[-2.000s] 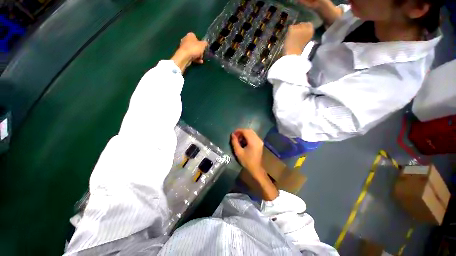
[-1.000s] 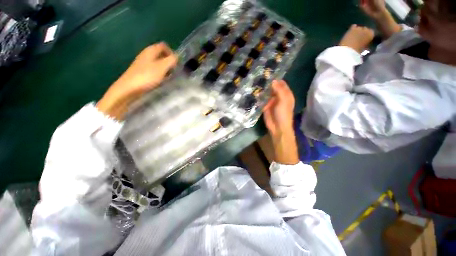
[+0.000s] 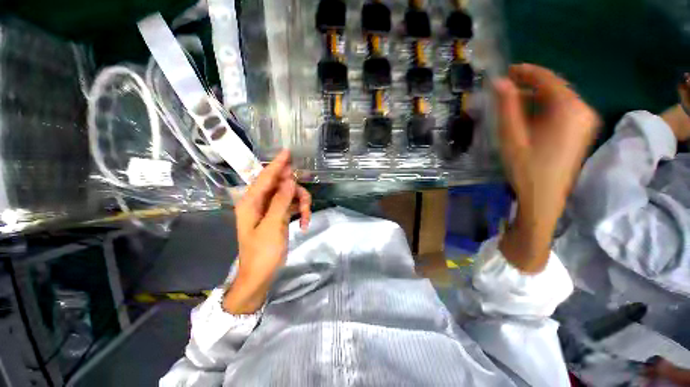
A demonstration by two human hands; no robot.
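A clear blister tray (image 3: pixel 371 163) lies in front of me with rows of black modules (image 3: pixel 377 76) and gold-orange flex tails. My left hand (image 3: pixel 261 227) is at the tray's front left corner, fingertips by the lower end of a white pad strip (image 3: pixel 181 74); I cannot tell if it grips either. The strip slants beside the tray and bears a few dark discs (image 3: pixel 218 132). My right hand (image 3: pixel 548 140) is blurred at the tray's right edge, fingers bent; whether it grips the edge is unclear.
Coiled strips (image 3: pixel 98 125) in clear plastic with a white label (image 3: pixel 150 172) lie left. Clear stacked trays (image 3: pixel 38 121) stand far left. Another white strip (image 3: pixel 227 53) lies behind. A neighbour's sleeve (image 3: pixel 643 196) is right; a cardboard box (image 3: pixel 431 223) is below the bench edge.
The filled tray has come from the upper right to straight in front of me, and the nearly empty tray no longer shows. My left hand has moved to the front left corner, my right to the right edge.
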